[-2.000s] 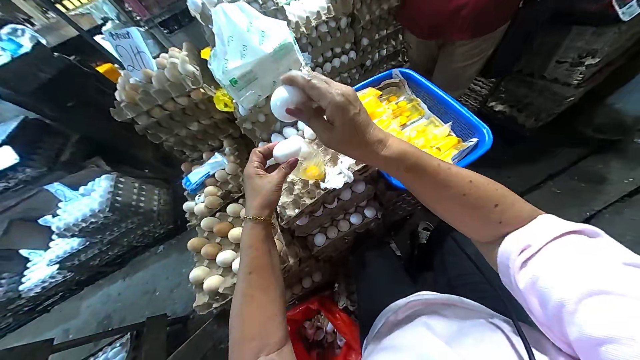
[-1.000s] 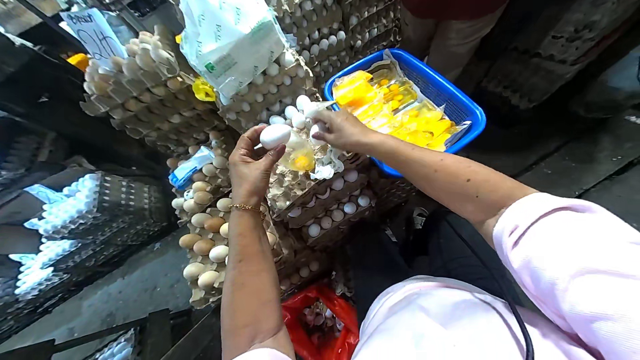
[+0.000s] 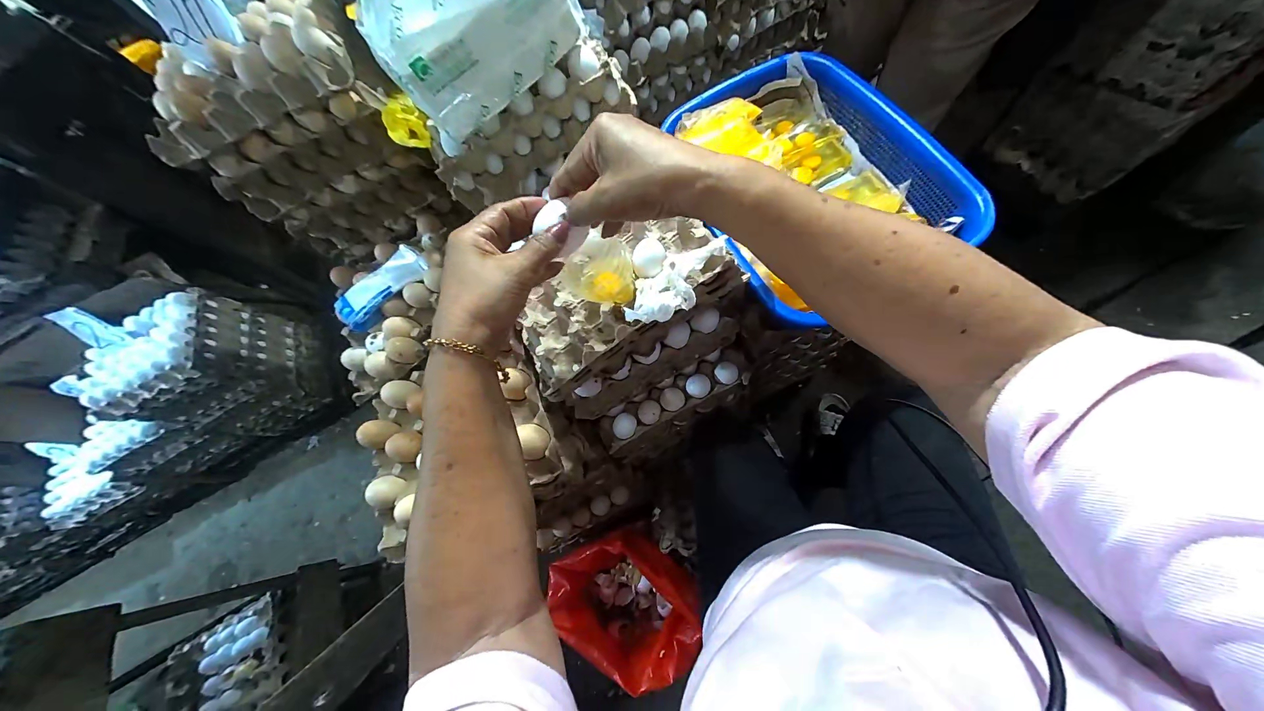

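My left hand [image 3: 499,262] holds a white egg [image 3: 550,217] between thumb and fingers, above a stack of cardboard egg trays [image 3: 573,341]. Against that egg are the fingertips of my right hand [image 3: 622,173]; whether they hold anything themselves is hidden. Just below the hands, a clear plastic bag with a cracked egg's yolk [image 3: 607,286] lies on the top tray. Beside it are another white egg [image 3: 649,257] and a crumpled white tissue or plastic [image 3: 662,294].
A blue plastic basket [image 3: 973,202] with bagged yolks [image 3: 731,133] stands at the right. Brown eggs [image 3: 400,395] fill trays at left. An open red plastic bag [image 3: 627,681] holds eggshells below. More tray stacks [image 3: 286,148] rise behind; a person's legs [image 3: 938,49] show beyond the basket.
Two seconds ago my right hand held a white egg raised apart from my left. It then reached to the eggs on the tray, and now both hands meet at an egg.
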